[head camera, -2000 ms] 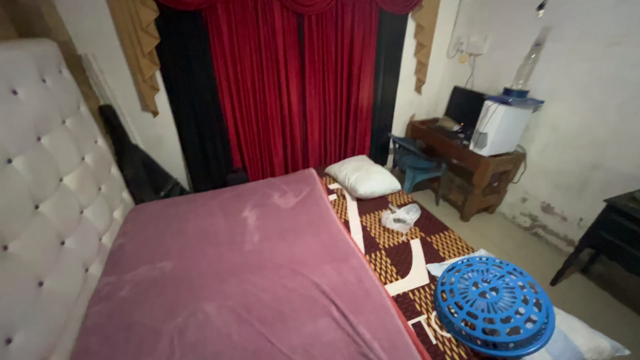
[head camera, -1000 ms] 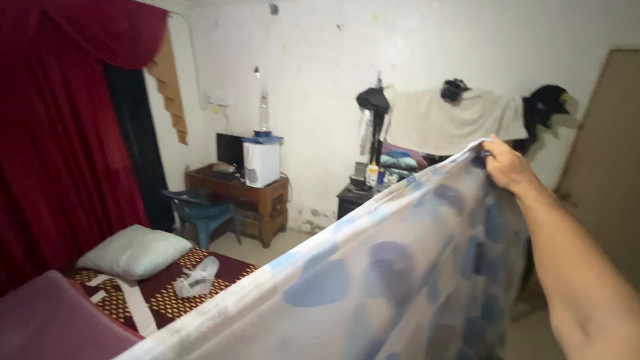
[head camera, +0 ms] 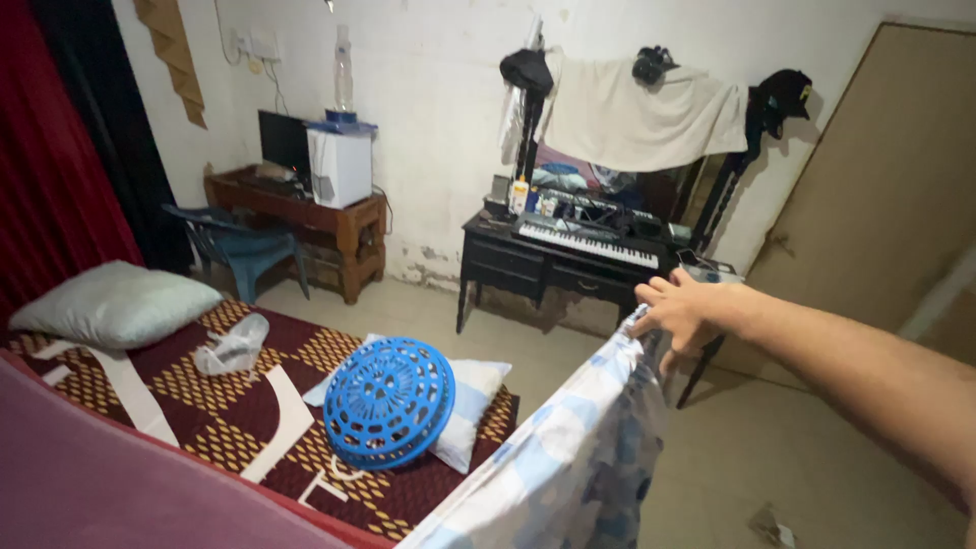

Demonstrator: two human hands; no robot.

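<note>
My right hand point(head camera: 682, 309) reaches in from the right edge and grips the upper corner of a white cloth with blue and grey patches point(head camera: 557, 465). The cloth hangs taut from it toward the bottom of the view, where its other end is out of sight. My left hand is not in view. Left of the cloth, a round blue plastic basket point(head camera: 389, 404) with openings rests tilted on a light blue and white pillow point(head camera: 469, 412). Both lie on a maroon and yellow patterned blanket point(head camera: 206, 396). A mauve cover point(head camera: 91, 473) fills the lower left.
A pale pillow point(head camera: 118, 305) and a clear plastic bag point(head camera: 232, 347) lie on the patterned blanket. Behind stand a blue plastic chair point(head camera: 248, 248), a wooden desk point(head camera: 328, 217) and a black dressing table point(head camera: 499, 259) with a keyboard point(head camera: 587, 242). A door point(head camera: 877, 152) is at right.
The right hand, holding the cloth's corner, has come down from higher up, and the cloth is lower. The basket, hidden one second ago, shows again. The view turned right since the first frame.
</note>
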